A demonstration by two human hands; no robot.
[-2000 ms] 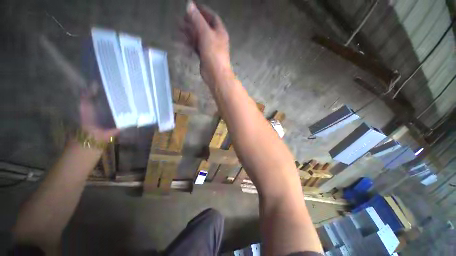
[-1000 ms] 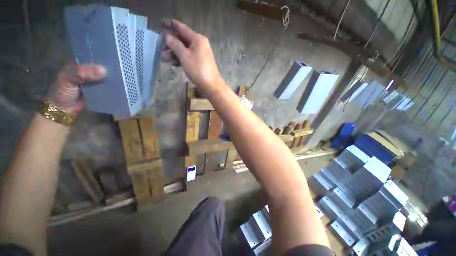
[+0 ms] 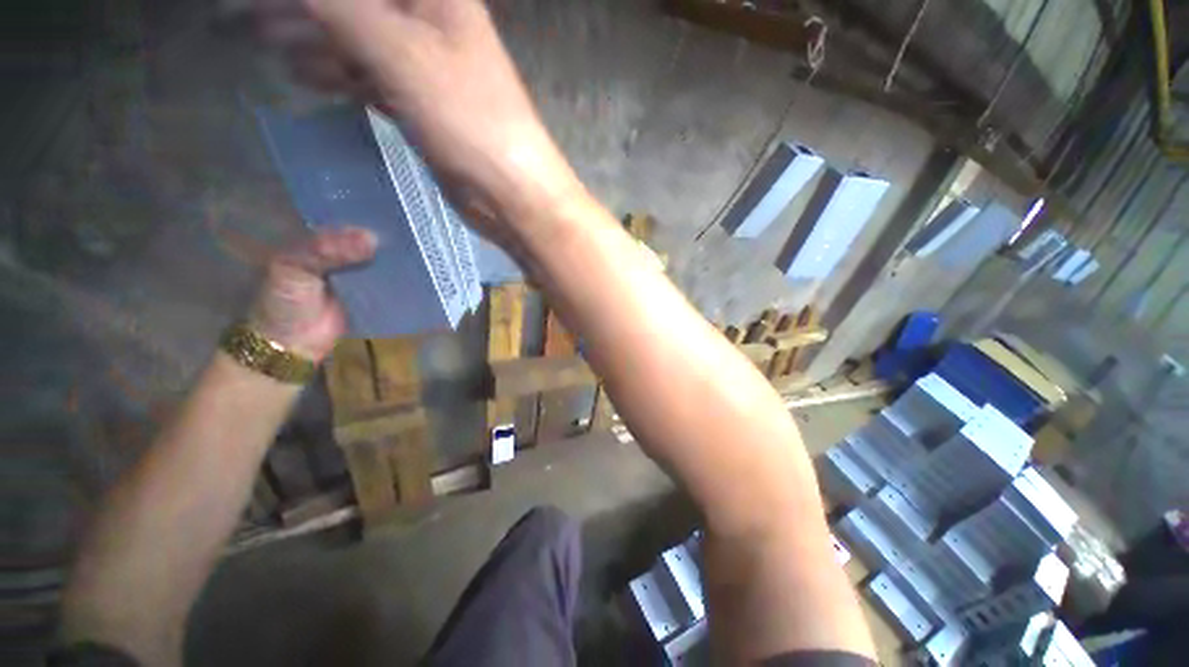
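Observation:
My left hand (image 3: 303, 293), with a gold band at the wrist, holds a fanned group of perforated sheet-metal brackets (image 3: 372, 222) at the upper left. The thumb lies on the plain grey-blue face of the front bracket. Rows of small holes show along the right side. My right hand (image 3: 378, 59) is blurred at the top edge, above and in front of the brackets. Its forearm crosses the middle of the view and covers part of them. Whether its fingers hold anything cannot be made out.
Blue-grey panels (image 3: 835, 224) hang in a row near the wall at the right. Wooden pallets (image 3: 378, 437) lean on the wall. Folded metal parts (image 3: 945, 456) lie at the lower right, near a blue container (image 3: 984, 381). My knee (image 3: 522, 586) shows at the bottom.
The brackets and my left hand have moved right and slightly down. My right hand has moved up and left, across the top of the brackets.

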